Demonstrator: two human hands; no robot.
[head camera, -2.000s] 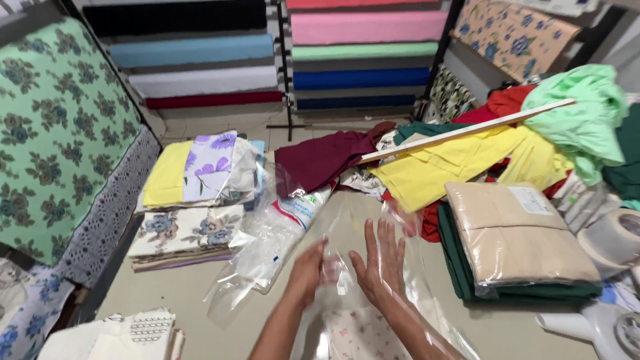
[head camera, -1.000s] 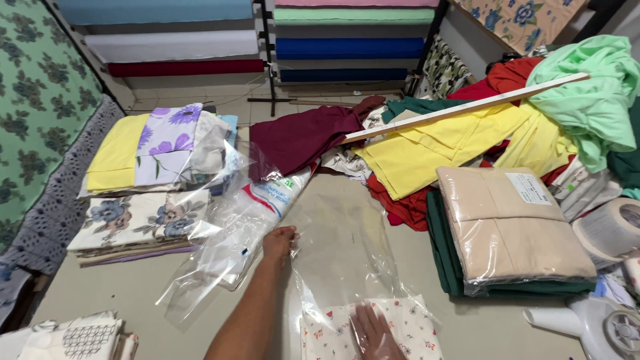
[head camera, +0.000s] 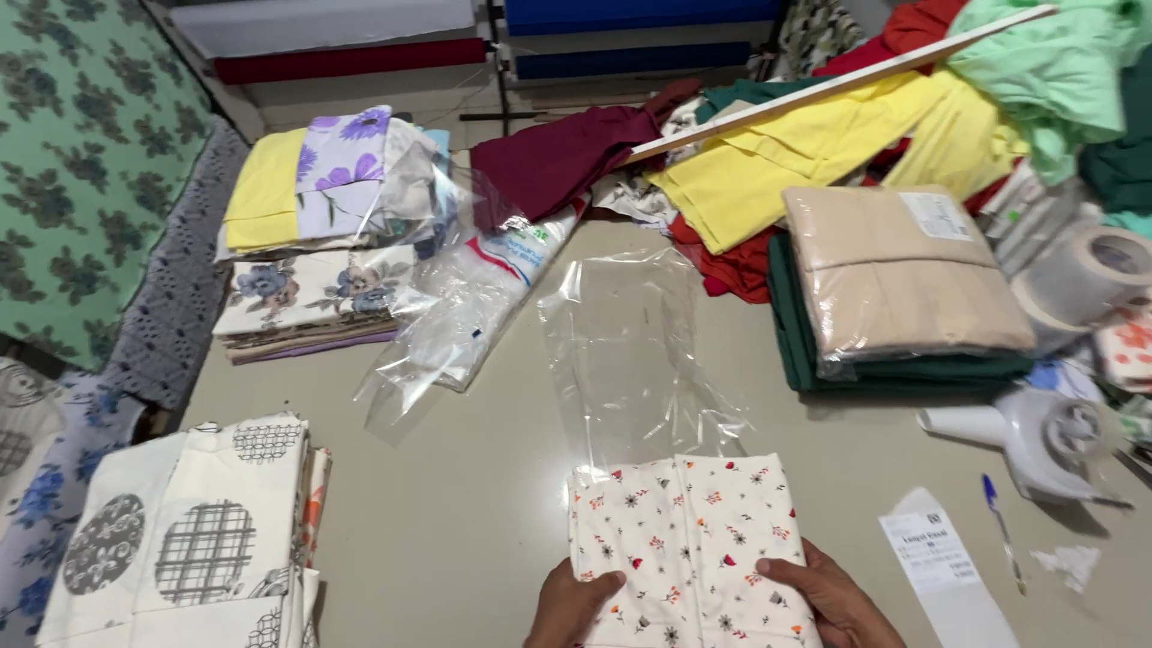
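Note:
Folded white fabric with small red and grey flowers (head camera: 684, 540) lies at the bottom centre of the head view, held at both sides. My left hand (head camera: 576, 603) grips its left edge, thumb on top. On its right edge is my right hand (head camera: 823, 594), also with the thumb on top and the fingers partly hidden beneath. A clear plastic bag (head camera: 630, 351) lies flat just beyond, touching the fabric's far edge. Further left rests a printed plastic packet of bags (head camera: 513, 261), partly under a loose clear sheet.
Folded fabric stacks (head camera: 315, 297) (head camera: 198, 540) stand left. At right are a wrapped beige fabric bundle (head camera: 909, 279) on green cloth, a tape dispenser (head camera: 1053, 441), a label strip (head camera: 945, 567) and a pen (head camera: 1003, 531). A long white stick (head camera: 846, 85) crosses piled cloths behind.
My left hand has come back from the clear bag to the fabric's left edge. My right hand has moved from the top of the fabric to its right edge.

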